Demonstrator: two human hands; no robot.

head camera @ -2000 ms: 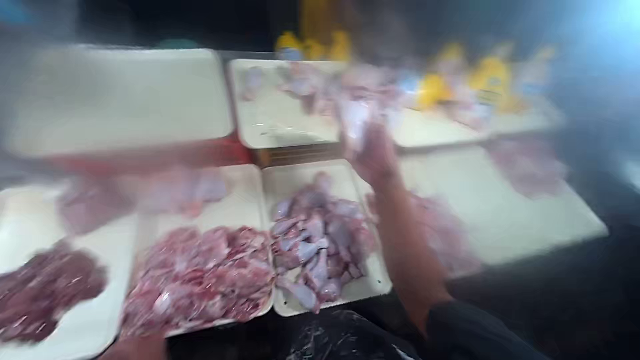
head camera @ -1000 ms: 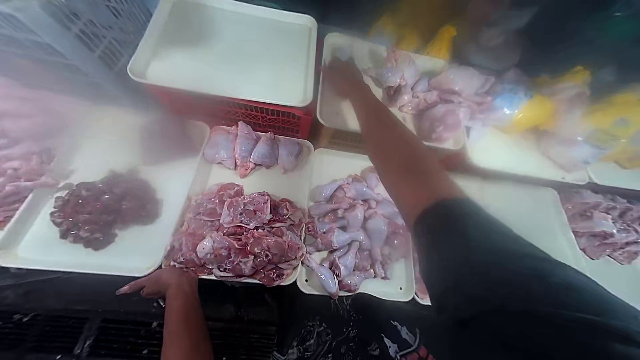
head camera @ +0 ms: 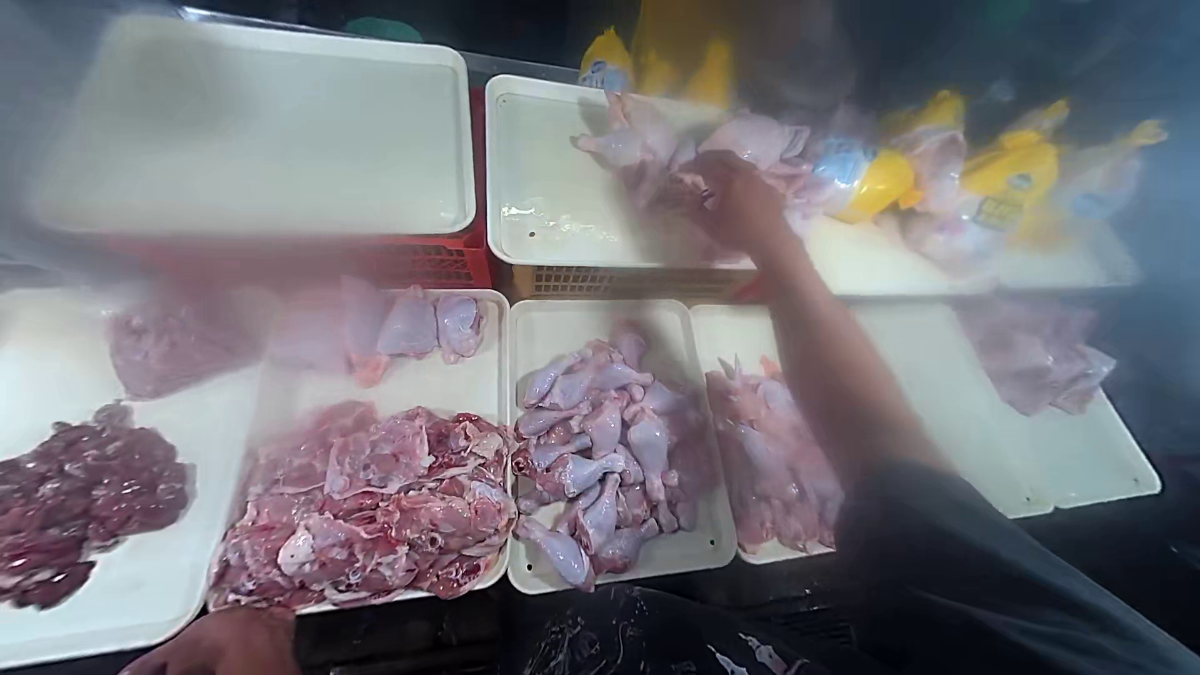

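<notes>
My right hand [head camera: 741, 202] reaches over the back white tray [head camera: 539, 248], its fingers on raw whole chickens [head camera: 637, 141]; whether they grip one is hidden. My left hand [head camera: 220, 642], cut off by the bottom edge, lies at the front edge of a tray of raw chicken cuts [head camera: 375, 506]; its fingers are mostly out of view. Beside these cuts is a tray of chicken drumsticks [head camera: 605, 450]. Under my right forearm lie chicken wings [head camera: 773, 459], partly covered by it. Skin-on chicken pieces [head camera: 412, 323] form a row behind the cuts.
Dark red offal [head camera: 103, 497] lies on the left tray. Yellow-and-clear bagged chickens [head camera: 1012, 178] stand at the back right, above a pale tray [head camera: 937, 403] bearing pink meat [head camera: 1041, 352]. Another white tray [head camera: 281, 211] rests on a red plastic crate [head camera: 441, 262] at the back left.
My right hand has moved right along the back tray, from its left part onto the chickens. My left hand remains by the front tray edge. The view has shifted.
</notes>
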